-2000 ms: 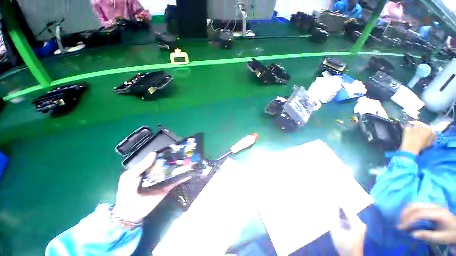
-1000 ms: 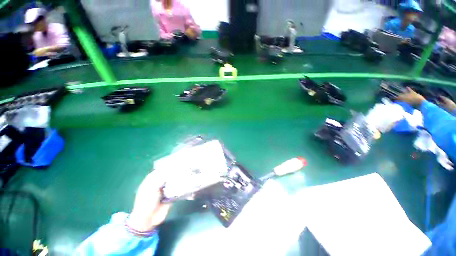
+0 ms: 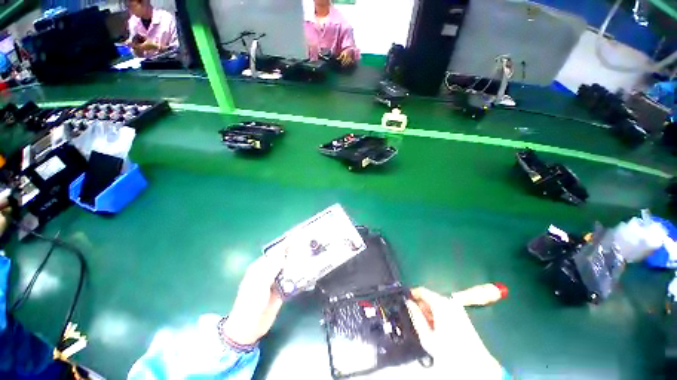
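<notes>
My left hand holds a pale, palm-sized section with a small dark round part in its middle, tilted up over the bench. Below and beside it lies the opened black housing, with red and white wires and small connectors inside. My right hand is at the right edge of the housing, its fingers against it; the hand is overexposed and partly blends with the white sheet. A screwdriver with a pale handle and red end lies just beyond my right hand.
Black units stand along the green line. A blue bin and a component tray are at the left, with black cables nearer. A bagged unit and white wipes are at the right. Workers in pink sit opposite.
The view has turned left, bringing in the bin and tray. My left hand has raised its piece, pale face now showing. My right hand has come to the housing's right edge.
</notes>
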